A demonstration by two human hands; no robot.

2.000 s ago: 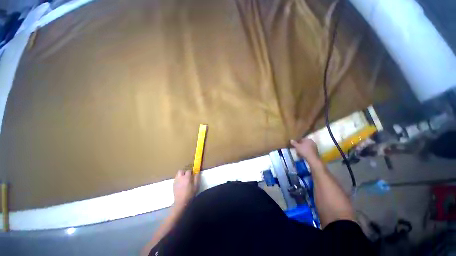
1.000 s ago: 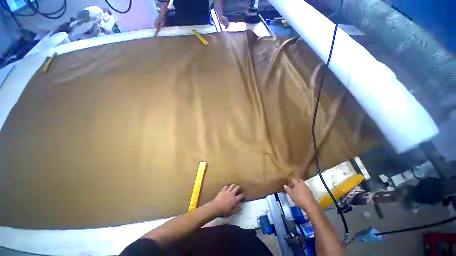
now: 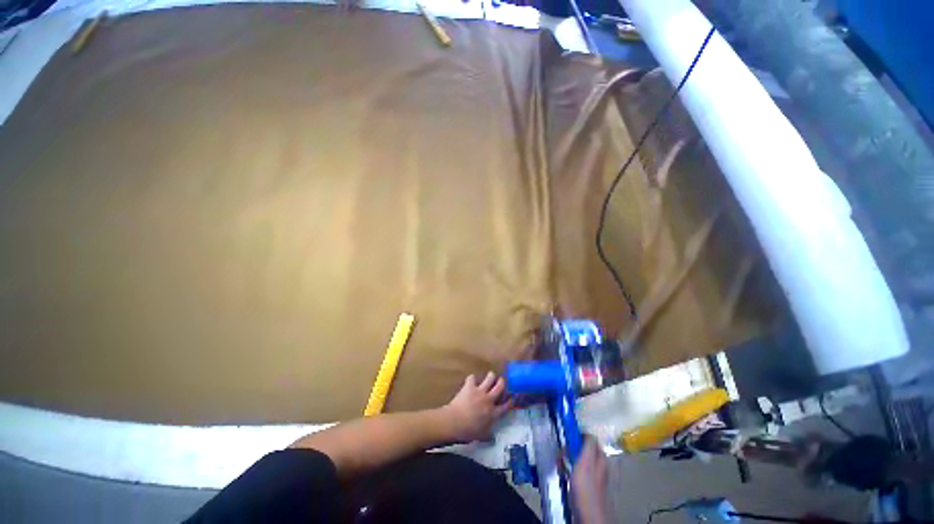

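Note:
Golden-brown fabric (image 3: 307, 205) covers the table, flat at left and creased at right. My left hand (image 3: 477, 407) rests on its near edge, fingers spread a little, just left of the cutter. The blue end cutter (image 3: 565, 368) stands on the narrow metal track (image 3: 554, 496) at the near edge of the fabric. My right hand (image 3: 591, 483) is blurred and low in the view, closed at the cutter's blue handle. A yellow bar (image 3: 390, 365) lies on the fabric left of my left hand.
Two more yellow bars lie at the far edge, left (image 3: 86, 33) and middle (image 3: 436, 27). A large white roll (image 3: 778, 194) crosses the right end. A black cord (image 3: 604, 220) hangs above the fabric. A rounded yellow piece (image 3: 676, 420) sits at the near right table end.
My right hand has let go of the fabric edge and moved down to the cutter. The cutter has moved forward onto the fabric edge. My left hand moved right from the yellow bar.

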